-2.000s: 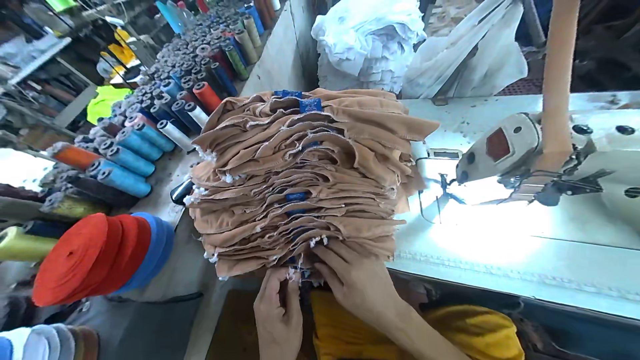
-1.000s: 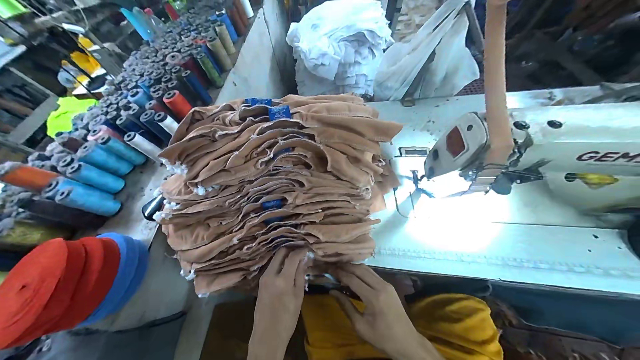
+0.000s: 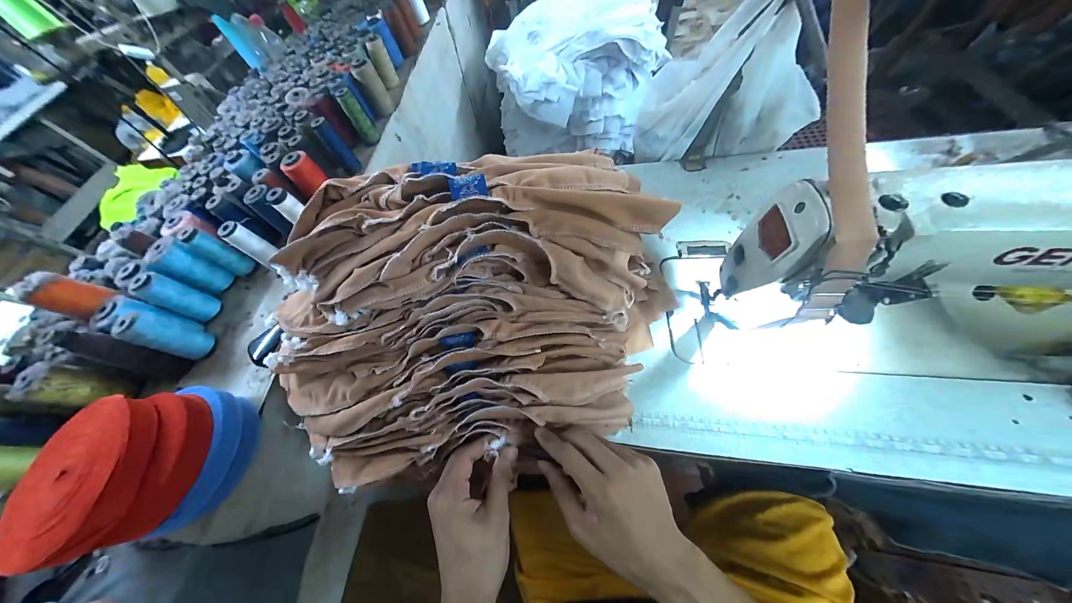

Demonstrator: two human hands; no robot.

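Note:
A thick stack of tan fabric garment pieces (image 3: 469, 310) with overlocked edges, white thread tufts and blue labels (image 3: 468, 186) lies across the table. At its near edge my left hand (image 3: 473, 511) pinches a fabric edge with a white thread tuft between thumb and forefinger. Close to its right, my right hand (image 3: 607, 494) rests with its fingertips on the near edge of the stack; whether it grips the cloth is unclear. Right of the stack stands a sewing machine (image 3: 779, 243) with its lamp lit and a tan fabric strip (image 3: 850, 126) running down to it.
Many thread cones (image 3: 172, 293) crowd the left side. Red tape rolls (image 3: 100, 477) and blue tape rolls (image 3: 222, 452) lie at lower left. A white fabric pile (image 3: 578, 67) and a white plastic bag (image 3: 712, 92) stand behind the stack. Yellow cloth (image 3: 770, 544) is at the bottom.
My left hand's fingers were flat against the stack's near edge a second ago and are now pinched at a thread tuft. The view has shifted somewhat.

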